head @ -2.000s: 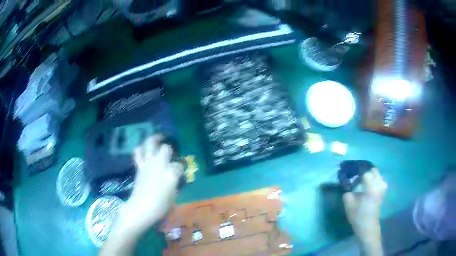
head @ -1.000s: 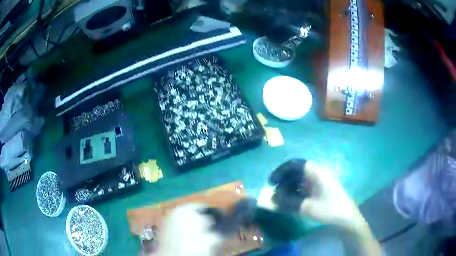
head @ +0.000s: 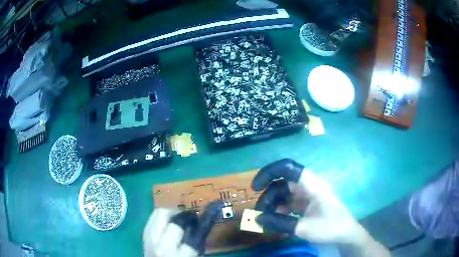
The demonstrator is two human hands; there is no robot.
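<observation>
The orange-brown assembly fixture (head: 173, 197) lies in front of me, with thin dark lines and small pins on its face. A power transistor (head: 227, 212), silver with a dark hole, sits on it. My left hand (head: 173, 233), with black finger covers, is over the fixture's left part, its fingertips close beside the transistor; whether they hold anything is hidden. My right hand (head: 302, 206), also with black finger covers, grips a pale yellow insulating pad (head: 250, 221) at its right edge, just right of the transistor.
A black tray of transistors (head: 246, 90) is behind the fixture. A black cover plate (head: 93, 136) with a pale green inset (head: 127, 113) lies left on a parts tray. Yellow pads (head: 183, 144) lie between them. Screw dishes (head: 103, 202) are left; a white dish (head: 330, 88) and long fixture (head: 377, 95) are right.
My left hand has moved from the cover plate to the fixture. My right hand has moved left over the fixture, and the yellow pad now shows clearly in its fingers. The camera view has shifted.
</observation>
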